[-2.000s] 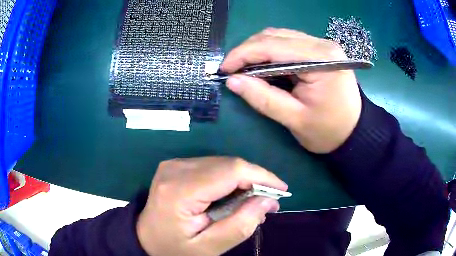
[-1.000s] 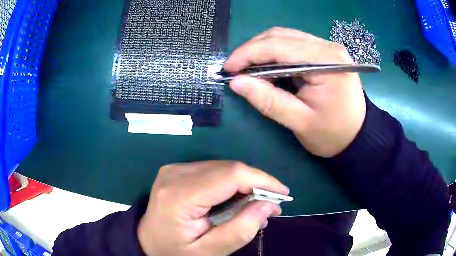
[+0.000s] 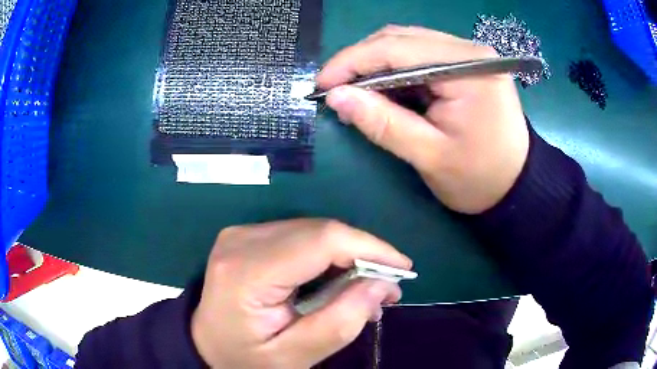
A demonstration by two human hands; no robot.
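My right hand (image 3: 450, 122) holds metal tweezers (image 3: 439, 73) between thumb and fingers. Their tips are at the right edge of the sheet of tiny parts (image 3: 223, 101), beside a small white patch. Whether the tips hold a part cannot be told. A white tape tab (image 3: 222, 169) lies along the sheet's lower edge. My left hand (image 3: 288, 288) is shut on a pale watch strap (image 3: 385, 271) below the sheet. The strap's flared end with dark openings sticks out past the thumb and finger; the rest is mostly hidden in the hand.
A heap of small silvery parts (image 3: 510, 45) and a smaller heap of black parts (image 3: 588, 83) lie at the upper right. Blue baskets stand at the left (image 3: 29, 122) and upper right (image 3: 634, 29). The green mat's (image 3: 144, 238) curved front edge runs near my body. A red stool (image 3: 43, 272) shows lower left.
The tweezers' rear end is tilted up more, and their tips remain at the sheet's right edge. The view has shifted slightly. My left hand still holds the strap.
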